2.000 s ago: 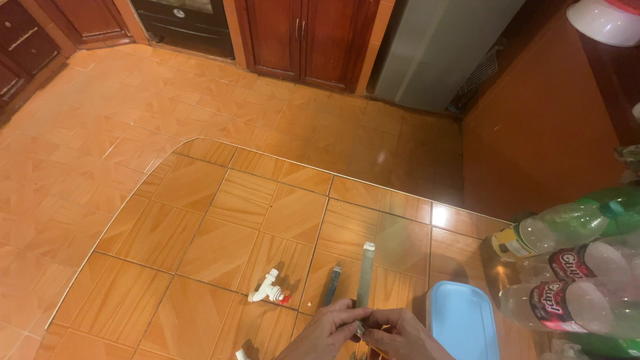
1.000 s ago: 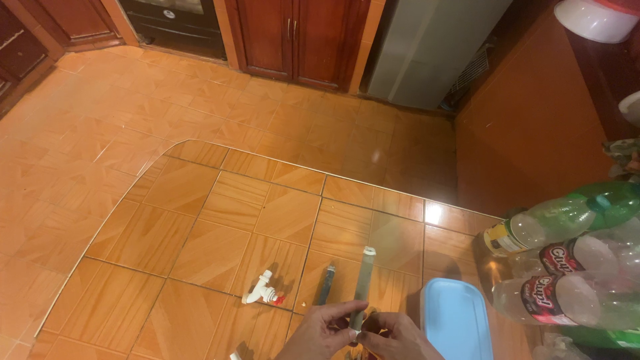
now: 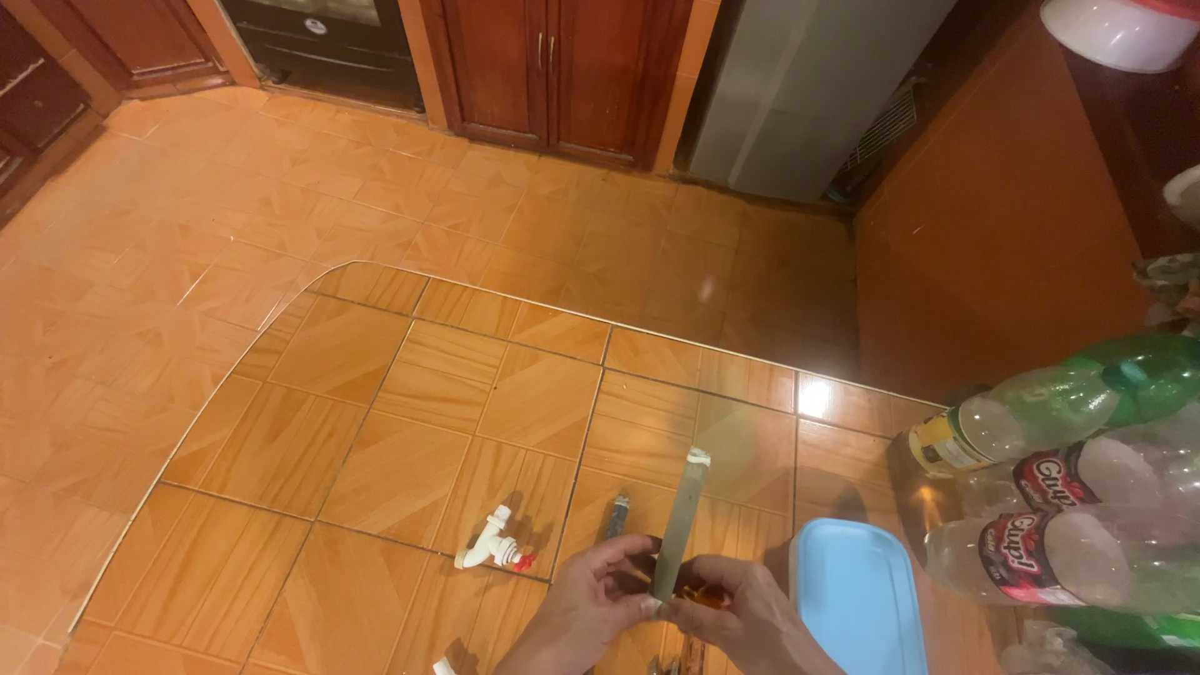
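My left hand [image 3: 600, 600] and my right hand [image 3: 741, 609] meet near the bottom of the view, over a tiled counter. Between their fingertips is the lower end of a flat grey-green strip [image 3: 682, 525] with a white tip, pointing away from me. A dark, narrow object [image 3: 616, 517] lies just beyond my left fingers, partly hidden by them. Left of it rests a white plastic tap [image 3: 491, 542] with a red handle. Small orange and dark items show behind and below my right fingers, too covered to name.
A container with a light blue lid [image 3: 858, 600] stands right of my right hand. Several plastic bottles [image 3: 1012, 558] lie or lean at the right. The counter's pale edge [image 3: 562, 307] curves round to the left. A bit of white plastic [image 3: 444, 667] shows at the bottom.
The fingers of both hands have shifted slightly around the lower end of the strip, which stays between them. The tap and the container remain in place.
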